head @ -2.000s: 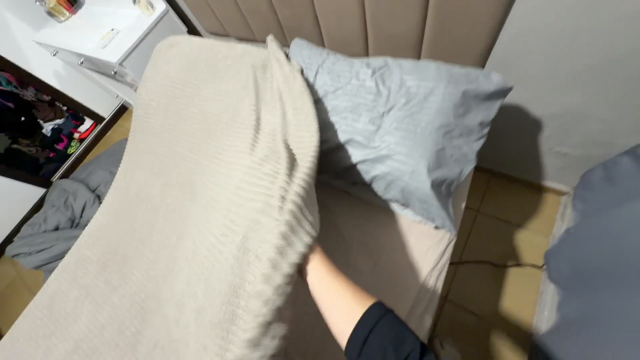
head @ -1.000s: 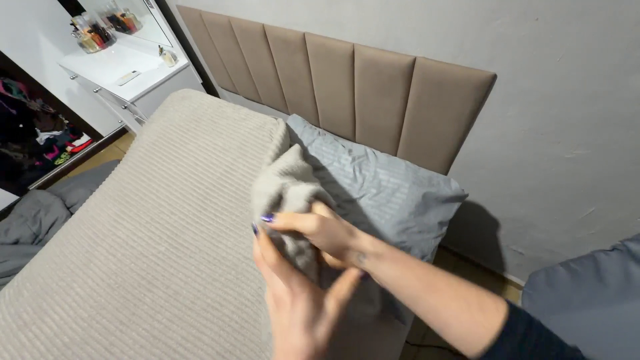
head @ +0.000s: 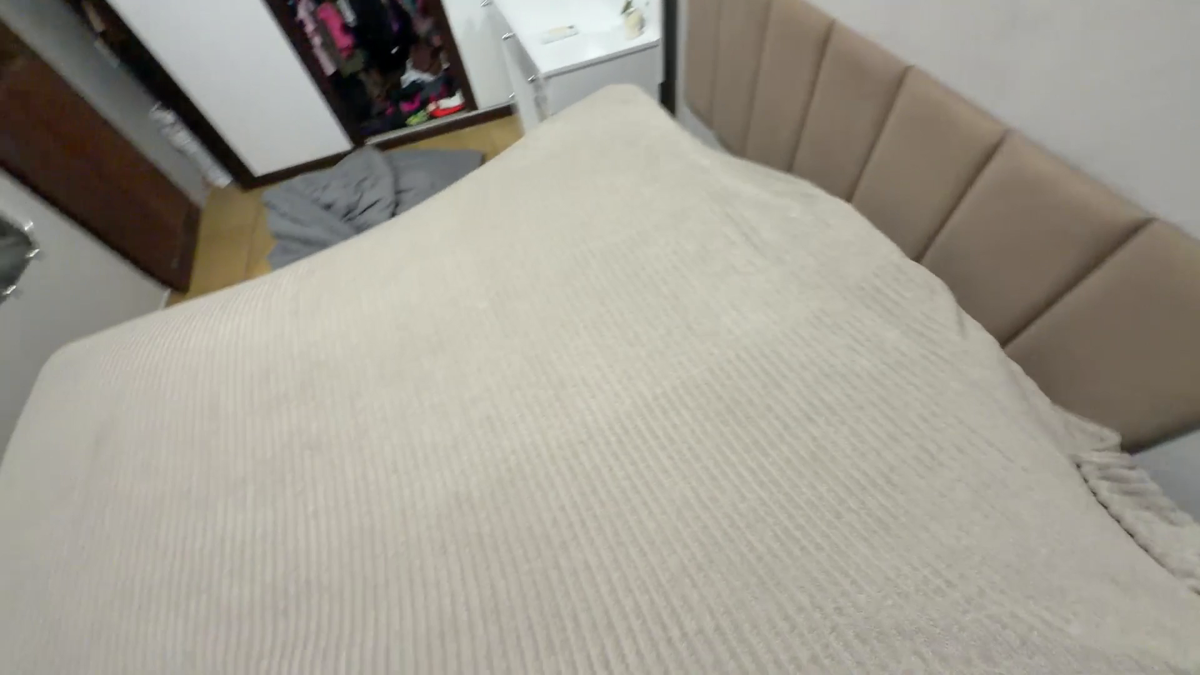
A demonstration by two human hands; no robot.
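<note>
A beige ribbed bedspread (head: pixel 562 394) covers the bed and fills most of the head view. Along the right it reaches up to the brown upholstered headboard (head: pixel 984 187), with a bunched, wrinkled edge at the far right below the headboard's corner. No pillow shows; the bedspread has a raised, wavy edge beside the headboard. Neither my left hand nor my right hand is in the picture, so what they hold or touch is hidden.
Gray bedding (head: pixel 366 197) lies heaped on the tiled floor beyond the bed. Behind it is an open wardrobe (head: pixel 384 66) with clothes. A white dresser (head: pixel 600 47) stands near the bed's far corner. A brown door (head: pixel 84 141) is at the upper left.
The bedspread now lies over the place where the gray pillow showed before. Both hands, seen a second ago gripping its edge, have left the picture. The view has swung left.
</note>
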